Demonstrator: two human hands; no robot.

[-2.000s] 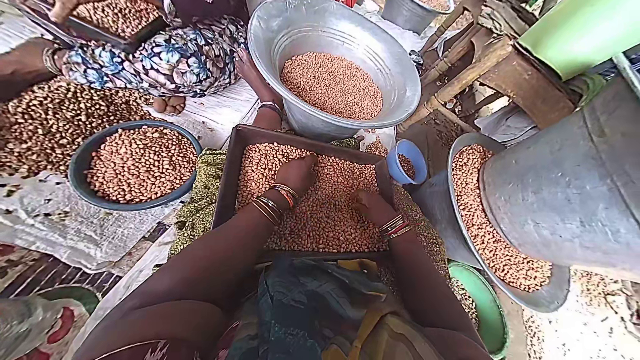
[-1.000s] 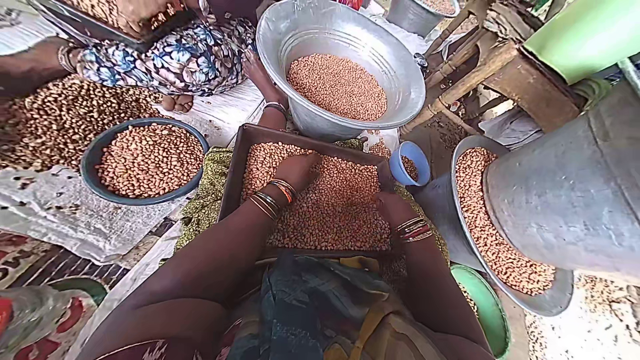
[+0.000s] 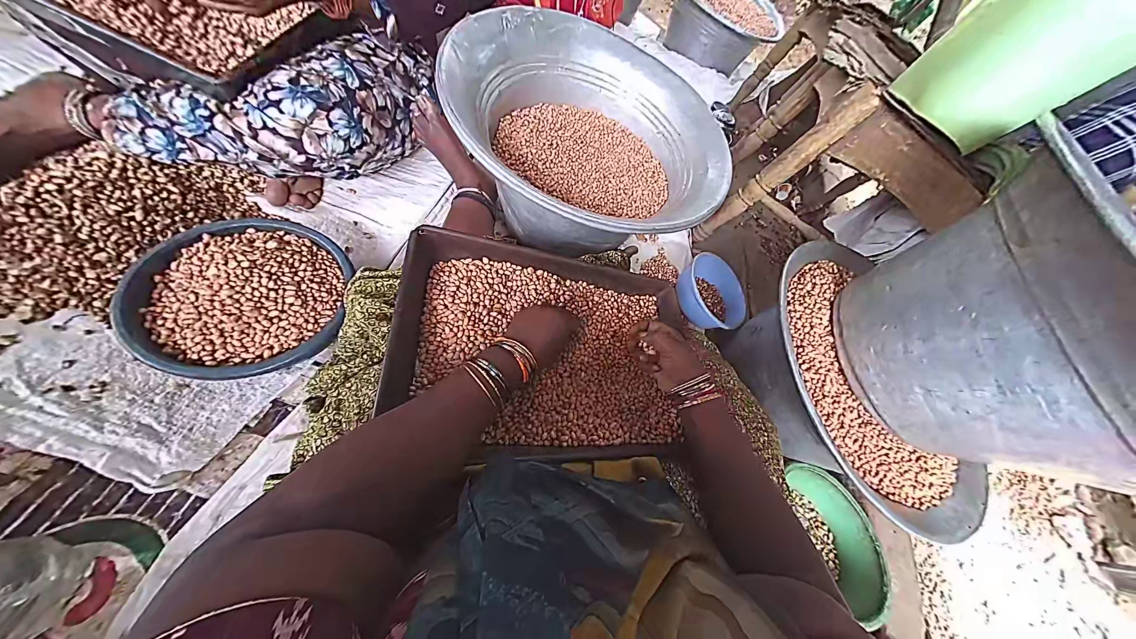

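A dark rectangular tray (image 3: 399, 328) filled with light brown shelled nuts (image 3: 577, 404), which look like peanuts, rests on my lap over a patterned green cloth. My left hand (image 3: 543, 335), with bangles at the wrist, reaches down into the nuts near the middle; its fingers are hidden. At the tray's right side my right hand (image 3: 664, 353) is raised just above the nuts, fingers curled, with what seem to be a few pale nuts at the fingertips. Just beyond it, a small blue bowl (image 3: 729, 288) holding darker pieces stands tilted by the tray's right corner.
A large metal basin (image 3: 701, 169) of nuts stands behind the tray. To the left are a dark round basin (image 3: 133, 342) and a heap of nuts (image 3: 80, 231). At the right, a metal vessel (image 3: 985, 328) rests in a nut-filled pan (image 3: 963, 510). Another person's patterned-clothed leg (image 3: 275, 120) extends at upper left.
My right hand has lifted from the nuts at the tray's right side, and its curled fingers now show. My left hand stays in the nuts, slightly further right in the tray.
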